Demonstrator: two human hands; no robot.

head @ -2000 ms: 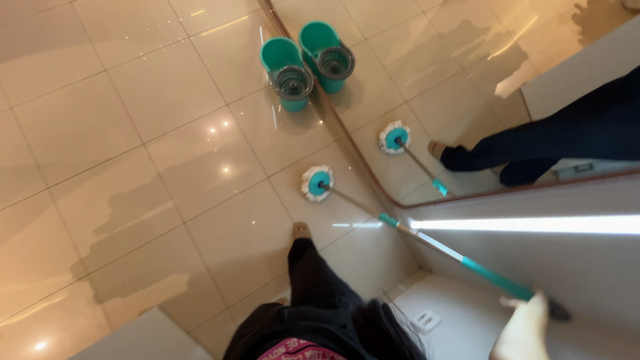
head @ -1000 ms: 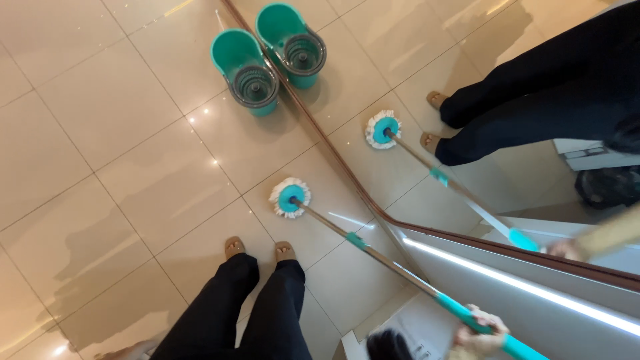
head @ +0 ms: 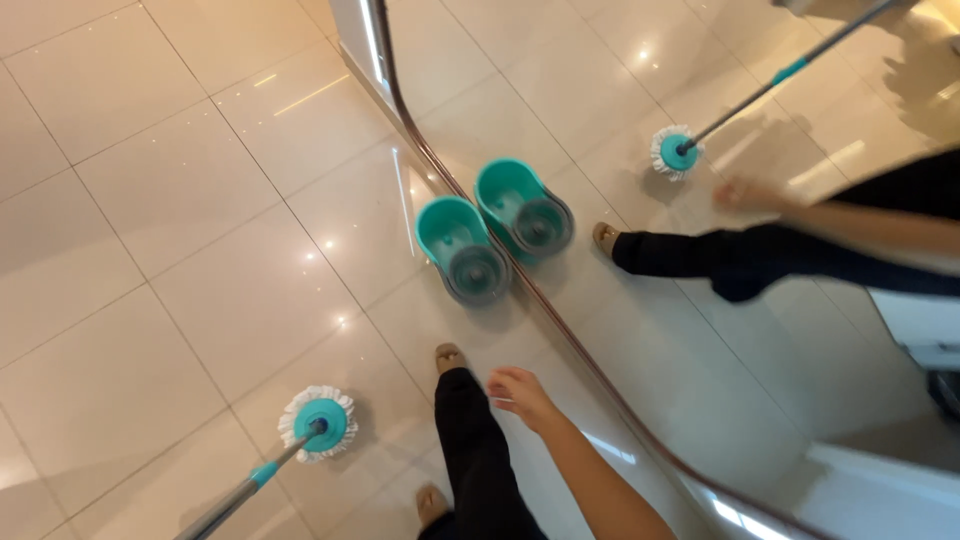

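Observation:
A spin mop with a white string head and turquoise disc [head: 320,424] is at the lower left. Its grey handle runs out of the bottom edge, so whatever holds it is hidden, and my left hand is out of view. My right hand [head: 517,394] reaches in from the bottom with nothing in it, fingers loosely bent and slightly apart, beside my black-trousered leg [head: 472,442]. Farther forward, a turquoise mop bucket [head: 450,225] with a grey wringer basket [head: 478,274] stands on the tiles against the mirror's edge.
A large mirror with a brown metal rim [head: 559,319] crosses the view diagonally, reflecting the bucket [head: 506,184], mop [head: 679,152] and a person's arm and legs. Glossy beige tiles [head: 187,262] lie to the left. A white panel's corner [head: 352,56] stands at the top.
The mop has moved from the mirror side to my left. A hand gripped its handle at the right before; my right hand now shows off the handle. The view has shifted strongly.

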